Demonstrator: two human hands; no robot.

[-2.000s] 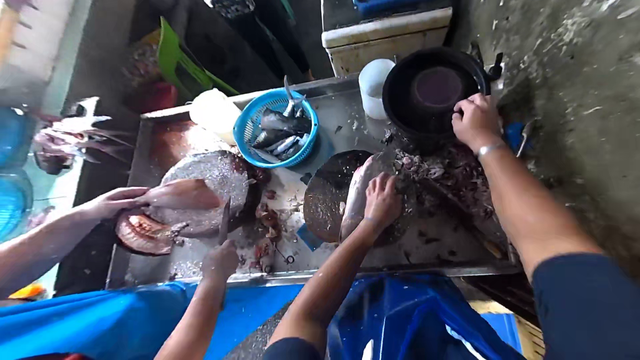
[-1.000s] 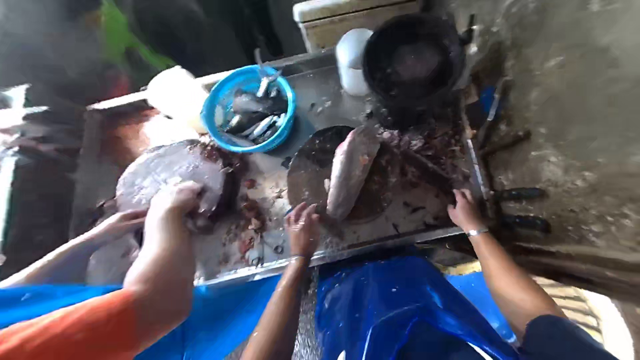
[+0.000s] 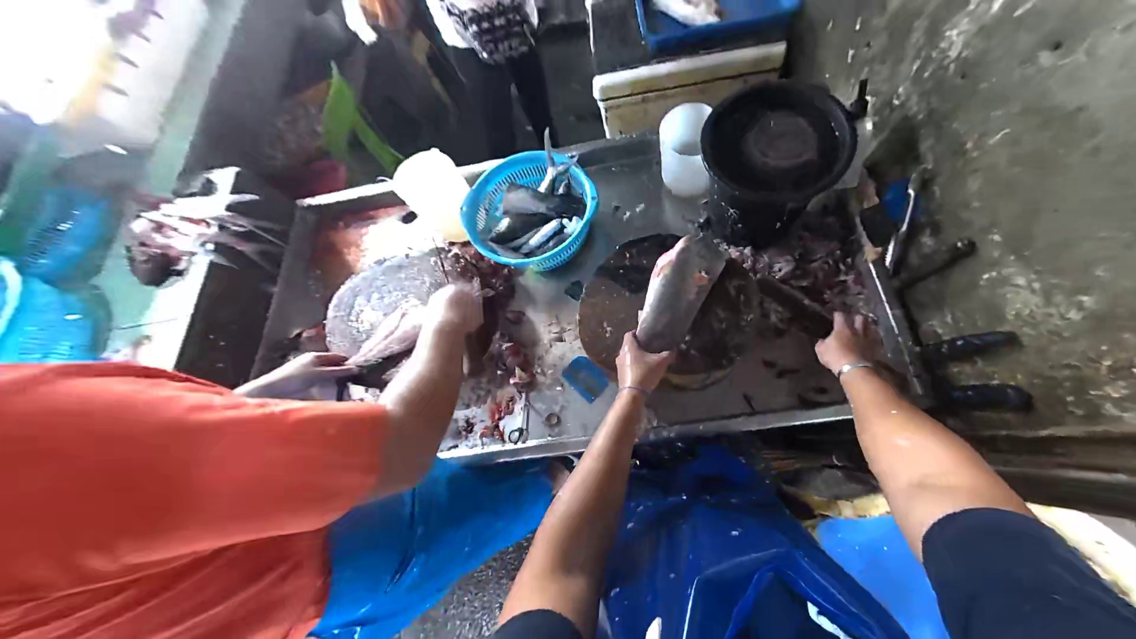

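My left hand (image 3: 641, 364) grips the near end of a fish (image 3: 679, 288) that lies slanted over a round, dark chopping block (image 3: 608, 306). At the right side of the metal table, my right hand (image 3: 848, 342) is closed around the handle end of a large knife (image 3: 794, 304), whose dark blade points up and left toward the block. Beyond the block stands a black bucket (image 3: 772, 213). A blue plastic basket (image 3: 475, 209) holding several fish and dark pieces sits to the left.
A co-worker in an orange shirt (image 3: 195, 479) handles fish at another round block (image 3: 364, 297) on the left. Scissors (image 3: 519, 430) lie near the table's front rim (image 3: 541, 451). Knife handles (image 3: 972, 346) stick out at the right edge. A white container (image 3: 684, 151) stands beside the bucket.
My right hand has moved from the black bucket's rim down to the knife. My left hand has left the fish's middle and now grips its near end. The co-worker leans farther in.
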